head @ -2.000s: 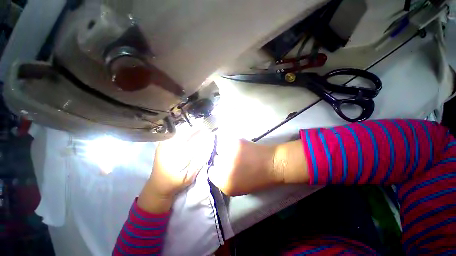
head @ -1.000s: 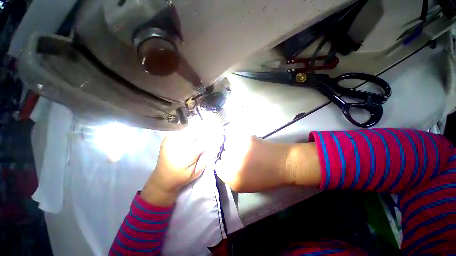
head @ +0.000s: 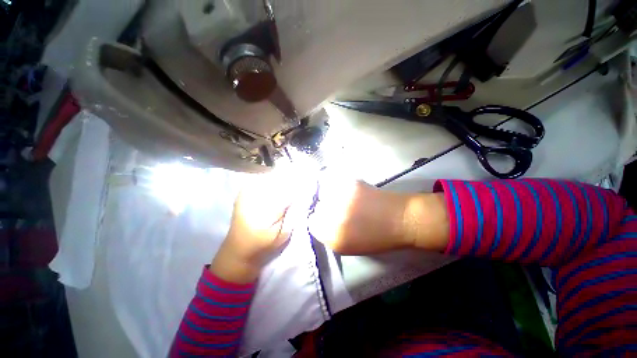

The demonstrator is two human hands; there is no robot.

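A white fabric piece [head: 279, 308] with a dark trim line [head: 319, 269] lies under both hands and runs up to the presser foot and needle area [head: 283, 150] of the sewing machine [head: 188, 119]. My left hand [head: 255, 227] is on the cloth left of the dark line. My right hand [head: 363, 217] is on it just right of the line, close to my left hand. Both hands are bare, and their fingers are washed out by glare below the needle. Whether the fingers grip the cloth is hidden.
Black shears [head: 457, 120] lie right of the needle, beside a small red-brown tool [head: 443, 89]. A bright lamp [head: 171, 183] shines left of the needle. A brown-red knob [head: 253, 82] is on the machine face. A white strip [head: 82, 203] lies at the left table edge.
The view has shifted, so the machine head sits further right in the picture. The fabric's lower end at the table edge shows higher up. Both hands keep close together below the needle.
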